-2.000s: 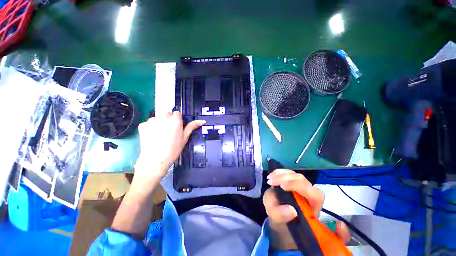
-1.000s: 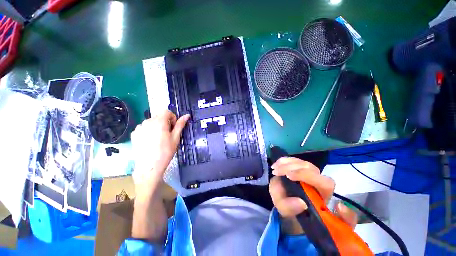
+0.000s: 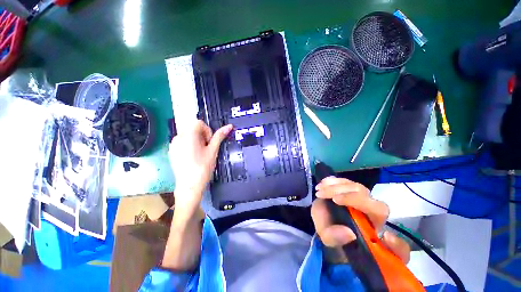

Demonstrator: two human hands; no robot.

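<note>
The black housing (image 3: 251, 171) lies flat on the silvery sheet (image 3: 181, 85), slightly tilted, with small silver-white brackets (image 3: 246, 109) at its centre. My left hand (image 3: 197, 154) rests on its left edge, thumb over the edge; fingers partly hidden, so whether they grip the housing is unclear. My right hand (image 3: 351, 211) holds the electric screwdriver (image 3: 374, 251), black with an orange back, right of the housing's lower right corner. Its tip points up and left and does not touch the housing. A screw at the tip is too small to tell.
Two round screw dishes (image 3: 331, 77) stand right of the housing, with a cream strip (image 3: 317, 122), thin rod (image 3: 377, 117), smartphone (image 3: 408, 117), yellow-handled tool (image 3: 442, 114) and dark heat gun (image 3: 491, 85). Left are a tub of black parts (image 3: 127, 130) and bagged parts (image 3: 71, 165). A cable trails lower right.
The view has shifted and turned, so the bench things sit differently in the picture. My left hand stays at the housing's left edge. My right hand still holds the screwdriver beside it.
</note>
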